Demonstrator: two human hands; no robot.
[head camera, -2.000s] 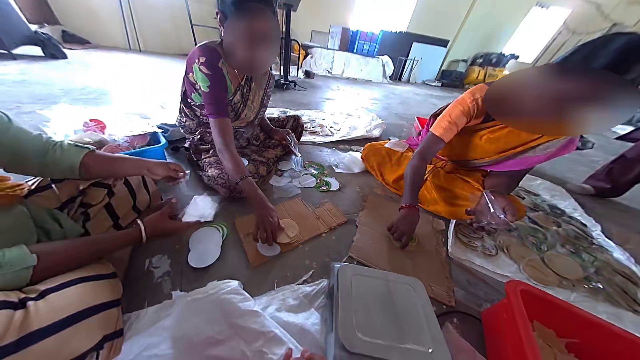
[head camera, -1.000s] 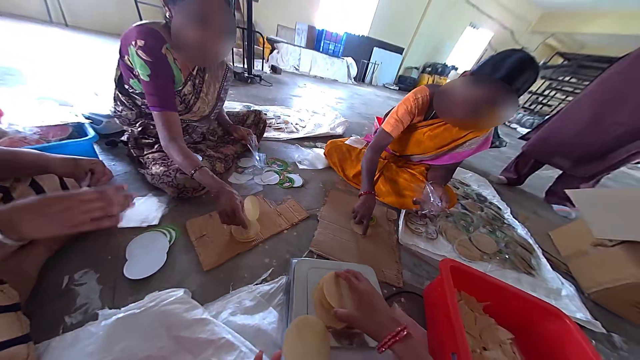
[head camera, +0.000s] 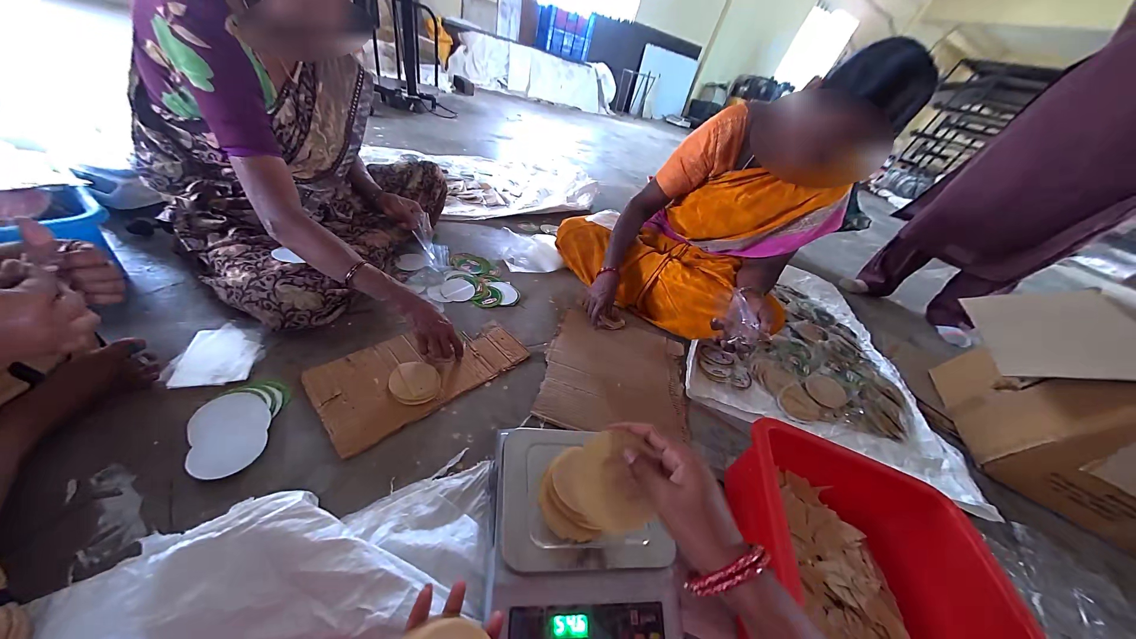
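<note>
My right hand (head camera: 679, 493), with a red bracelet at the wrist, pinches a thin round tan disc (head camera: 603, 479) by its edge. The disc overlaps a small stack of similar discs (head camera: 564, 510) on the steel pan of a digital scale (head camera: 524, 550), whose display is lit green. At the bottom edge my left hand (head camera: 448, 612) is partly cut off. Its fingertips show around more tan discs (head camera: 446, 628), left of the scale's display.
A red tub (head camera: 923, 497) of tan broken pieces stands right of the scale. White plastic sheeting (head camera: 266, 568) lies left. Ahead, seated people work over cardboard pieces (head camera: 612, 373). A cardboard box (head camera: 1038, 399) stands far right. Another person's hands (head camera: 53, 293) are at left; someone stands at right.
Discs now lie on the scale pan, which was bare two seconds ago. My right hand has come into view and lifts one disc from a bunch. The view has shifted right.
</note>
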